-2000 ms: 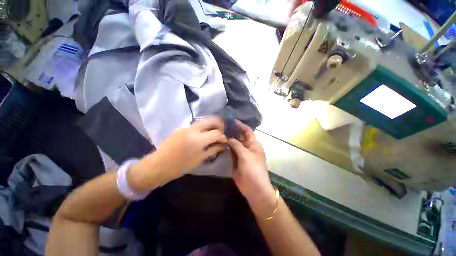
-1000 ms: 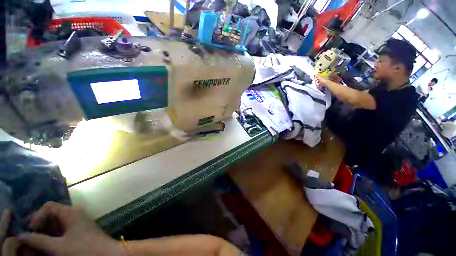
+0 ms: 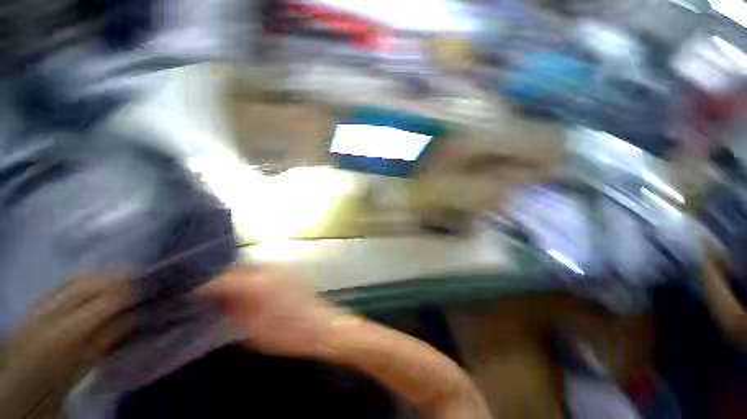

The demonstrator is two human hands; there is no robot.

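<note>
The whole view is blurred by motion. A garment bundle (image 3: 74, 213), pale grey with dark grey panels, lies at the left on the table. My left hand (image 3: 78, 315) is on the dark cloth at the lower left; its fingers are smeared and I cannot tell if they grip. My right hand (image 3: 266, 307) is at the right edge of the dark grey panel (image 3: 184, 245), by the table's front edge; its fingertips touch or pinch the cloth, which I cannot tell.
The sewing machine (image 3: 483, 164) with its bright screen (image 3: 381, 142) stands behind the white table (image 3: 385, 260), which has a green edge. A brown board (image 3: 504, 352) is at the lower right. Another person's arm (image 3: 725, 295) shows at the far right.
The view swung right to the machine and the other person, then partly back left. The garment bundle shows again at the left, and both hands are more in view than one second ago.
</note>
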